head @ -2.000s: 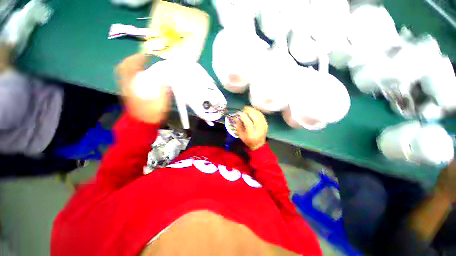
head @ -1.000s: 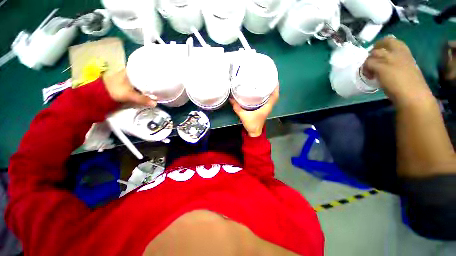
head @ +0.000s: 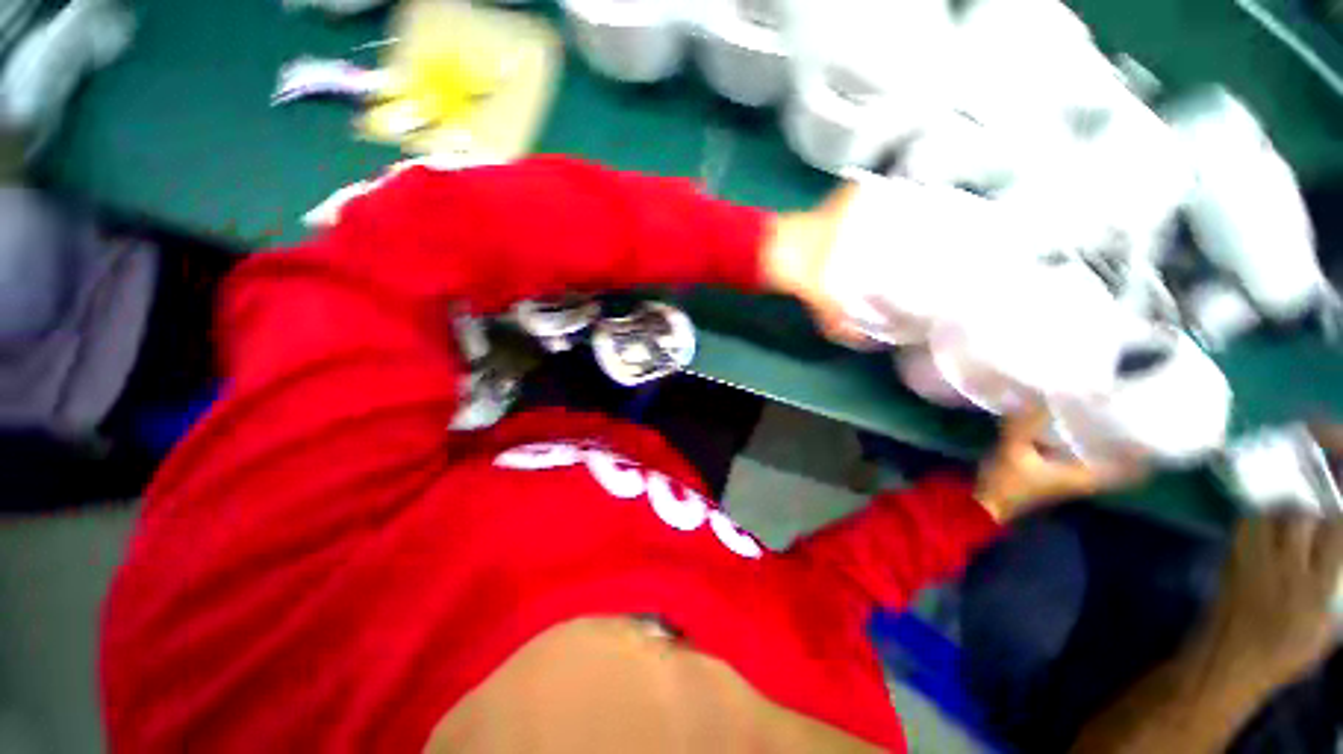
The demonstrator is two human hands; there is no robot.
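Observation:
A row of white camera units (head: 980,302) is at the right bench edge, blurred. My left hand (head: 818,265) grips its left end. My right hand (head: 1038,464) presses on its right end, low at the edge. An open camera head front (head: 644,342) with its board showing lies at the bench edge near my torso. Beside it is part of a camera body (head: 552,317); the rest is hidden under my left sleeve.
More white units (head: 840,103) stand behind on the green bench (head: 221,133). Cardboard (head: 523,74) with a yellow lump (head: 442,89) and a glue tube (head: 324,80) lie at upper left. Another person's hand (head: 1289,575) is at lower right.
The row of units between my hands has moved right along the bench. My left arm now reaches across over the open camera body, and the view has shifted.

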